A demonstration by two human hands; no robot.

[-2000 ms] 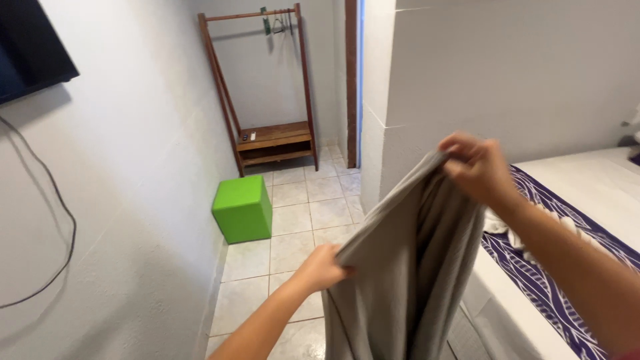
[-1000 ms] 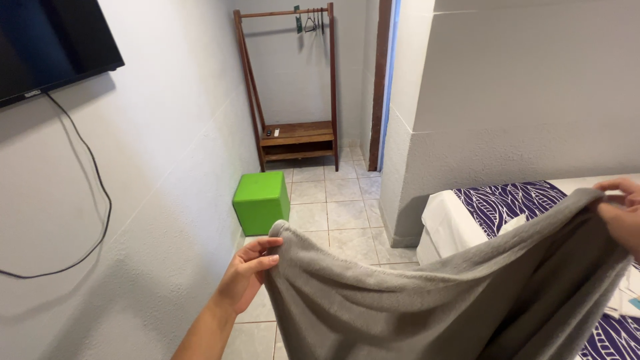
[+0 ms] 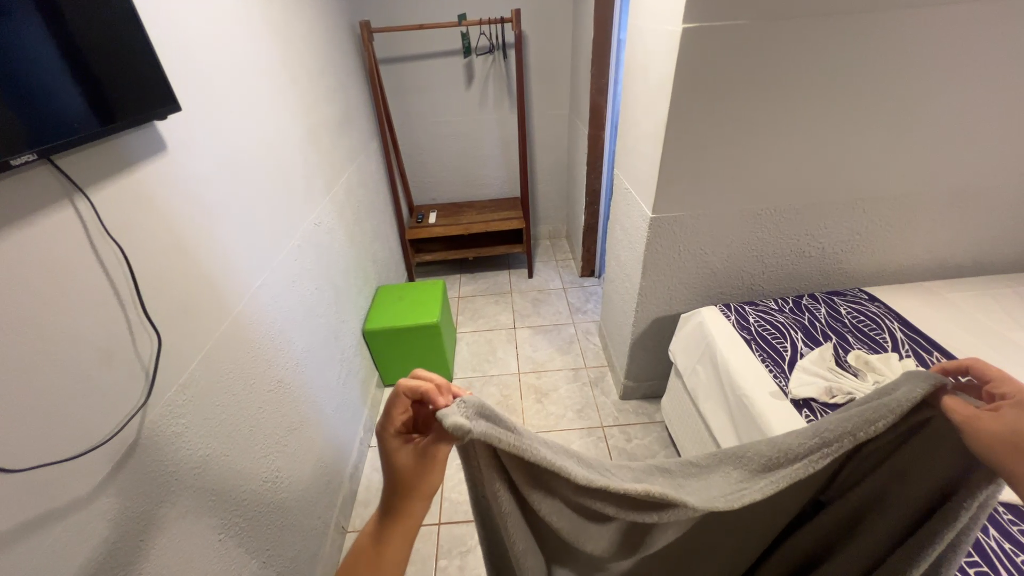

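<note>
A grey fleece blanket (image 3: 656, 496) hangs between my two hands, its top edge sagging in the middle. My left hand (image 3: 420, 416) pinches one corner of it, low in the centre of the view, in front of the tiled floor. At the right edge, my right hand (image 3: 984, 408) grips the other end of the top edge, over the bed. Behind the blanket lies a folded white towel (image 3: 832, 376) on a purple and white patterned bed runner (image 3: 848, 316). The lower part of the blanket is out of view.
A green cube stool (image 3: 410, 332) stands by the left wall. Beyond it is a wooden clothes rack (image 3: 464, 212) with several hangers (image 3: 486, 38). A bed with a white sheet (image 3: 704, 360) is at the right. A wall-mounted television (image 3: 80, 72) and its hanging cable (image 3: 152, 320) are at the left.
Two seconds ago my hands were closer together with the blanket bunched between them; now they are wide apart and its top edge is spread. The view has shifted.
</note>
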